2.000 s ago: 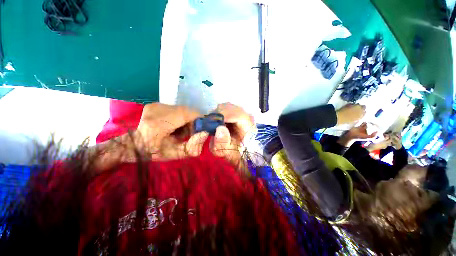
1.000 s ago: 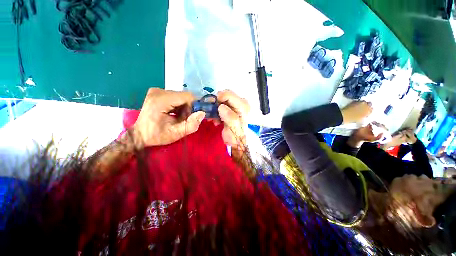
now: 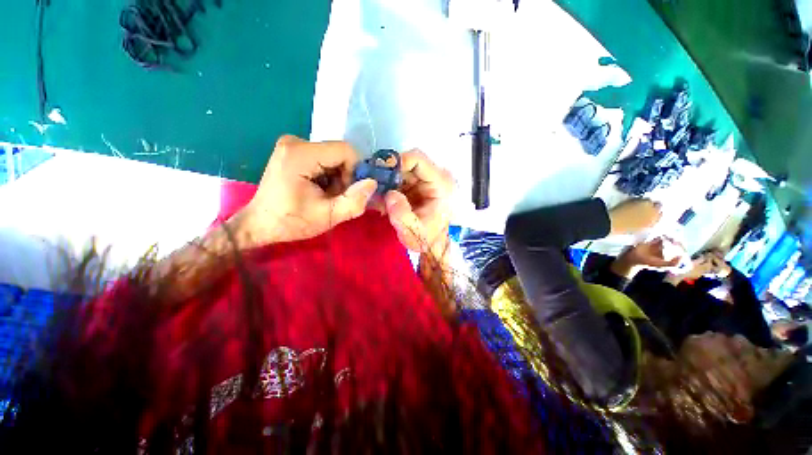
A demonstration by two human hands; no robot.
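A small dark blue-grey padlock (image 3: 377,173) with a round black loop on its upper side is pinched between both hands, in front of the red shirt. My left hand (image 3: 307,188) holds its left side with thumb and bent fingers. My right hand (image 3: 422,197) holds its right side with thumb and fingertips. The fingers cover parts of the body, and any tiny inner parts cannot be seen.
A hammer (image 3: 482,160) with a black grip lies on the white sheet (image 3: 534,71), right of the hands. Black shackles (image 3: 160,34) lie on the green bench at upper left. Two looped pieces (image 3: 587,126) and a dark heap (image 3: 661,147) lie right, near another worker's sleeve (image 3: 561,293).
Both hands have moved up in the picture with the padlock between them. Its loop now shows more clearly than two seconds ago. The view has also shifted slightly.
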